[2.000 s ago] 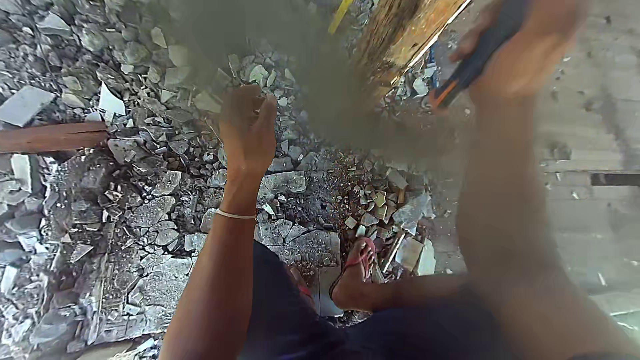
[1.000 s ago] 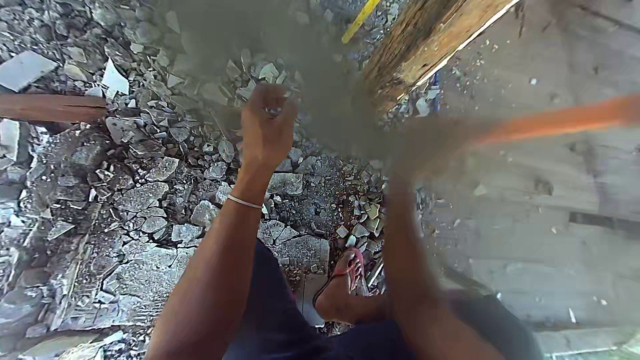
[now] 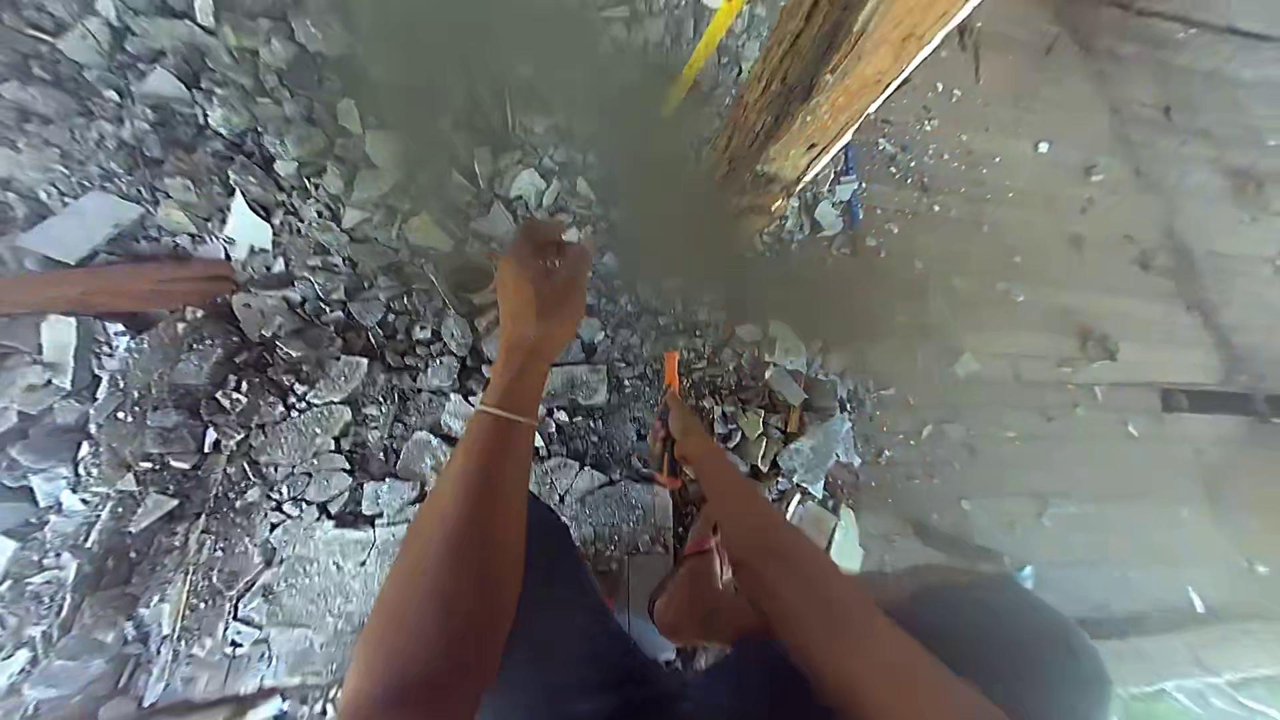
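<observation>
My left hand (image 3: 545,285), with a pale band at its wrist, is closed over the rubble near the middle of the view; a small pale bit shows at its fingers, and I cannot tell what it grips. My right hand (image 3: 680,425) is shut on the orange and black handle (image 3: 671,372) of a tool, low over the rubble in front of my sandalled foot (image 3: 700,590). The tool's head is not discernible; a grey blur covers the area above and between the hands.
Broken masonry rubble (image 3: 300,430) spreads across the left and middle. A reddish wooden piece (image 3: 120,286) lies at the left. A rough timber post (image 3: 810,90) and a yellow strip (image 3: 705,50) are at the top. Bits of debris lie on the grey floor (image 3: 1050,300) at the right.
My right hand has come down from the upper right with the orange and black tool and is now beside my left hand, nearer my foot. My left hand has stayed over the rubble.
</observation>
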